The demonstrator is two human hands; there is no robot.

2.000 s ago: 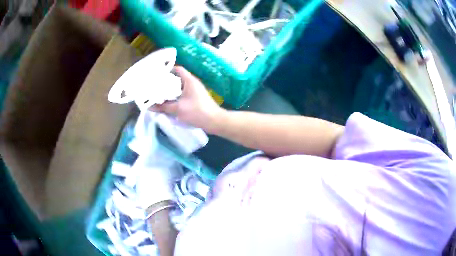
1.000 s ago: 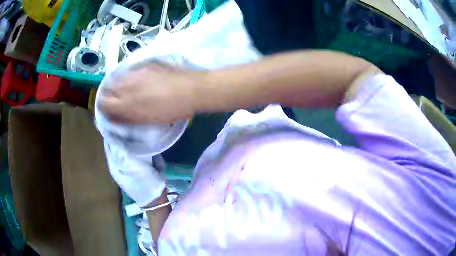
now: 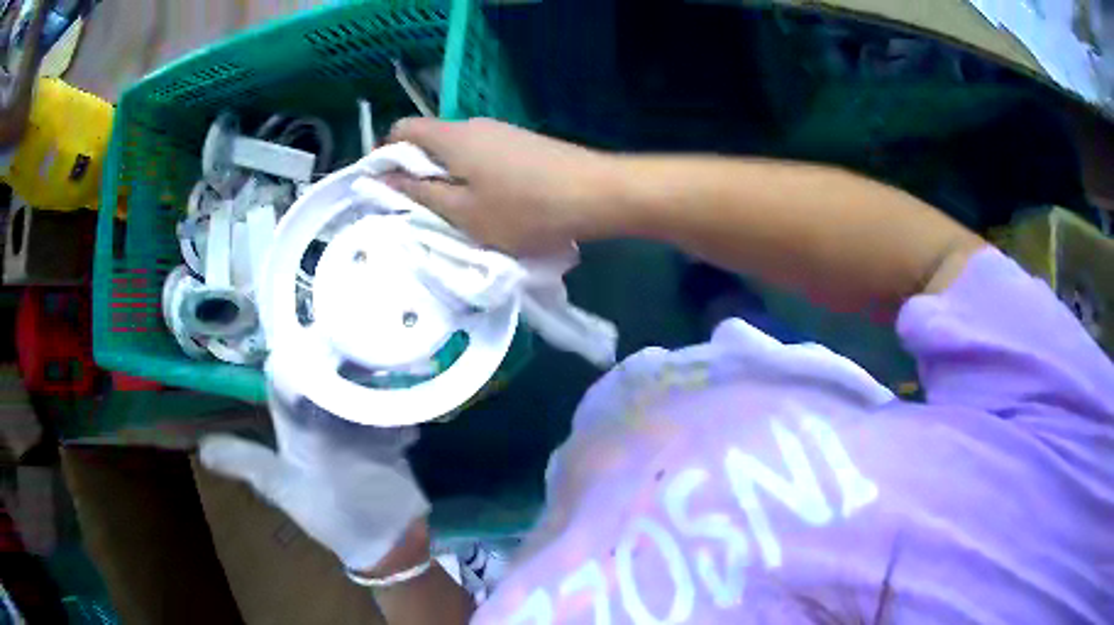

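Observation:
The white slotted ring plate (image 3: 367, 287) is held face up over the crate, with curved slots and small holes in its centre. My left hand (image 3: 348, 482), in a thin white glove, supports it at the lower rim. Its thumb sticks out to the left and its other fingers are partly hidden behind the plate. My bare right hand (image 3: 489, 183) is at the plate's upper edge, gripping a crumpled white cloth (image 3: 568, 320) that lies across the plate's right part and hangs off to the right. The right fingertips are partly hidden by cloth and rim.
A green lattice crate (image 3: 117, 287) with several white ring brackets (image 3: 218, 313) stands behind the plate. A yellow container (image 3: 64, 144) and red objects (image 3: 55, 336) are at the left. An open cardboard box (image 3: 251, 525) is below. A bench edge shows at upper right.
The view has shifted, showing more of the upper crate. The plate's slotted face now shows, and my right hand has moved from over its middle to its upper edge.

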